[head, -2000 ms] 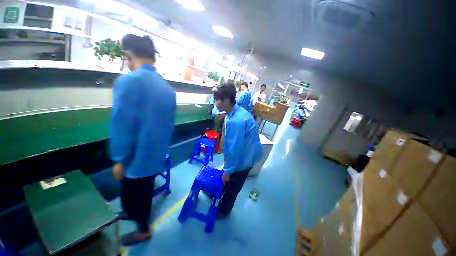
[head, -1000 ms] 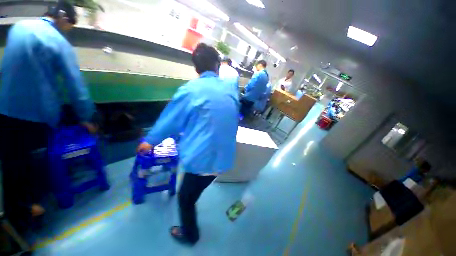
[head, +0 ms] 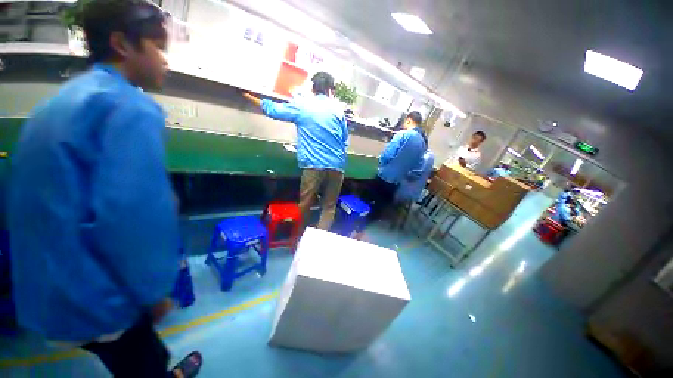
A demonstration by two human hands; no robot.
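Neither of my hands shows in the head view. Nearest in front of me on the blue floor stands a closed white carton (head: 341,291), slightly right of the middle. Behind it to the left are a blue plastic stool (head: 238,242) and a red stool (head: 282,220). Another blue stool (head: 353,210) stands behind the carton.
A person in a blue smock (head: 96,199) is close on the left. Others in blue stand along the green-sided line (head: 221,155). Brown cartons (head: 480,193) rest on a metal stand further ahead; a person in white is behind it. A yellow lane line crosses the floor.
The view has moved forward and turned, so the white carton is nearer and fully seen. The stacked brown cartons at right have left the picture. A person in blue now fills the left side.
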